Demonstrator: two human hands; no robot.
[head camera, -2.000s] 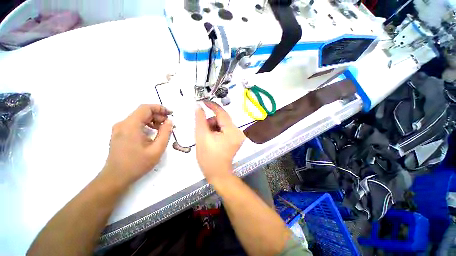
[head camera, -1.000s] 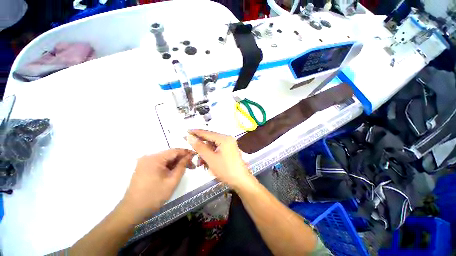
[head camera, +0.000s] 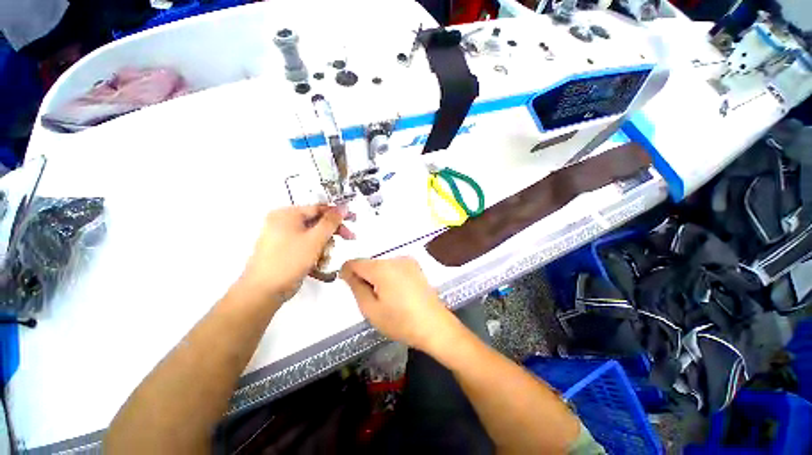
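Note:
My left hand (head camera: 298, 242) is at the presser foot and needle (head camera: 341, 191), fingertips pinched together; whether they hold a thread or small piece cannot be made out. My right hand (head camera: 385, 293) is lower right, near the table's front edge, with its fingers curled and thumb against them; its contents are hidden. A small brown curved piece (head camera: 322, 275) lies between the hands. A brown fabric strip (head camera: 543, 203) lies flat on the table to the right. Snips with yellow and green loops (head camera: 456, 197) lie under the arm of the white sewing machine (head camera: 499, 84).
A black strip (head camera: 452, 89) drapes over the machine head. A measuring tape (head camera: 307, 371) runs along the front edge. A plastic bag with dark contents (head camera: 58, 244) lies at left. Blue crates (head camera: 614, 409) and dark garments with pale piping (head camera: 677, 311) are at lower right.
My left hand has moved up to the needle area. My right hand has moved down, away from the needle. The view has shifted, showing more of the table's left side.

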